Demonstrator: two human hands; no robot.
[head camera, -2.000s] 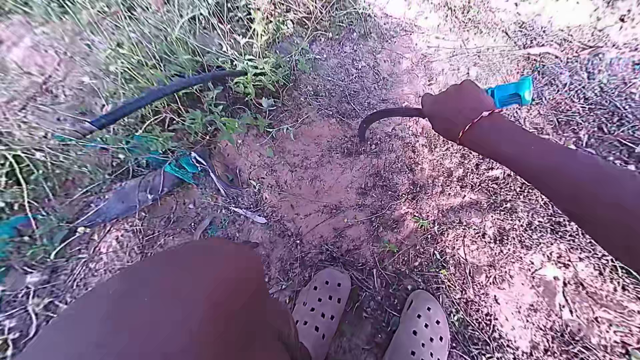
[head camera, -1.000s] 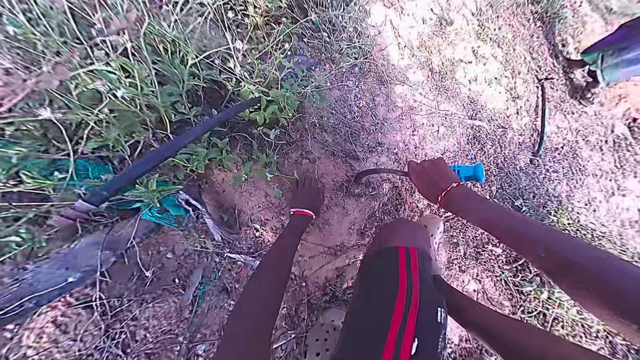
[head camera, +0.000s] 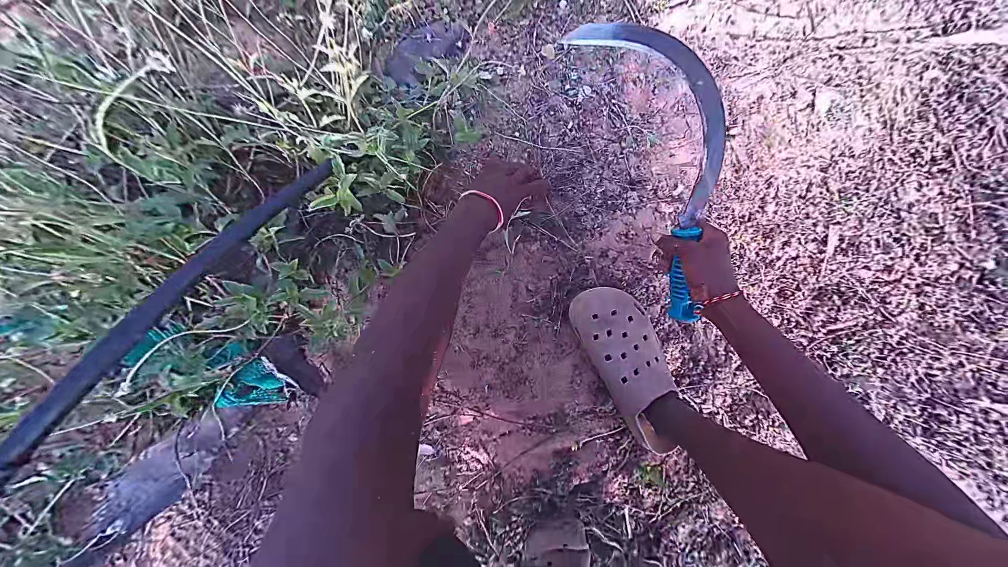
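Note:
My right hand (head camera: 703, 260) is closed around the blue handle of a sickle (head camera: 715, 118), whose curved metal blade points up and arcs over to the left. My left hand (head camera: 508, 185) is low over the ground at the edge of the green weeds (head camera: 402, 150), with a few thin leaves and stems beside and below it. Whether its fingers hold any stem cannot be told. A perforated clog (head camera: 618, 339) on my foot stands between the two arms, left of the sickle's handle.
A dark hose or pipe (head camera: 169, 295) slants into the weeds at left. Torn teal netting (head camera: 253, 382) and a grey log or post (head camera: 157, 480) lie at lower left. Dry plant litter (head camera: 882, 236) covers the ground at right.
The sickle's blade has swung from pointing left to pointing up, with its handle still in my right hand. My left hand, out of view at first, now reaches to the weeds' edge.

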